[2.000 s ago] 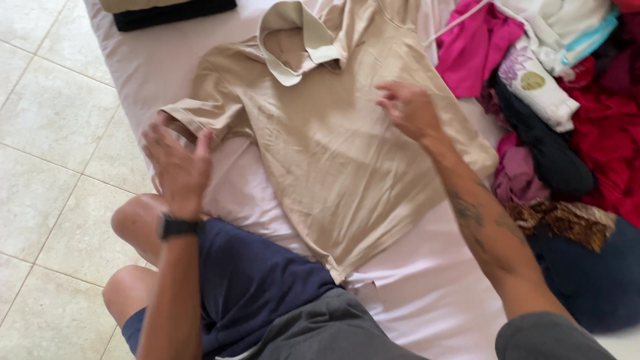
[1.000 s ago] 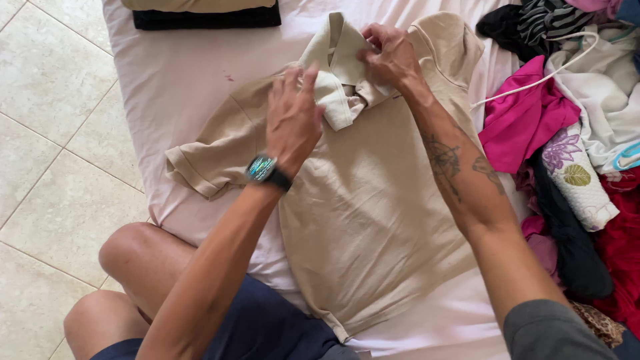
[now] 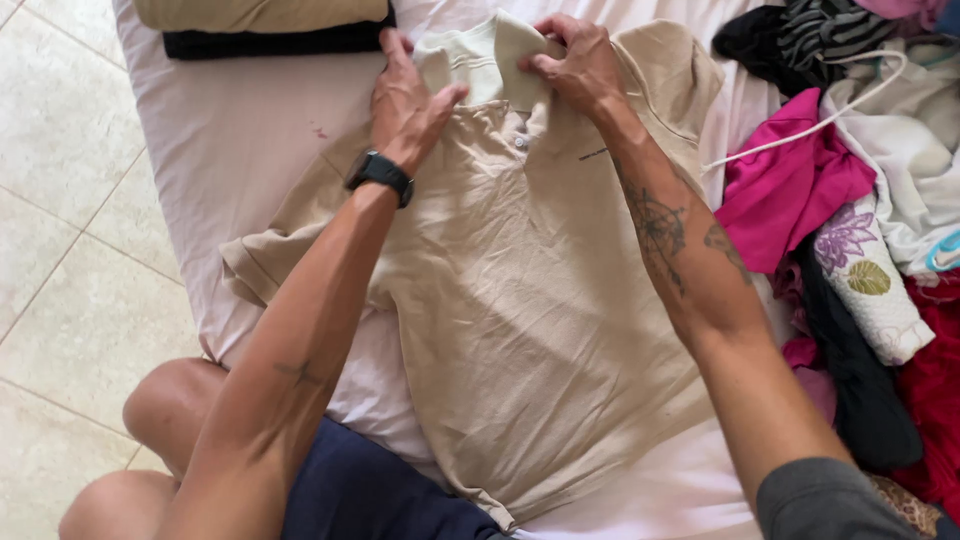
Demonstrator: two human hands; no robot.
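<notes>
A beige polo shirt (image 3: 525, 300) lies spread front side up on the sheeted bed, its hem toward me. Its pale collar (image 3: 480, 64) stands raised at the top. My right hand (image 3: 581, 64) pinches the collar's right side between thumb and fingers. At the collar's left side is my left hand (image 3: 409, 105), thumb and fingers apart around its edge; whether it grips the cloth I cannot tell. The left sleeve spreads out beyond my left forearm, and the right sleeve lies crumpled beside my right forearm.
Folded clothes, beige over black (image 3: 277, 43), lie at the upper left. A heap of mixed clothes (image 3: 802, 180) covers the right side, with a white cord trailing toward the shirt. Left of the bed's pale pink sheet (image 3: 225, 150) is a tiled floor (image 3: 97, 300). My bent knees are at the lower left.
Two seconds ago my left hand was by the left sleeve and my right hand above the shirt's chest. Both are now at the collar, which has gone from lying spread to standing raised.
</notes>
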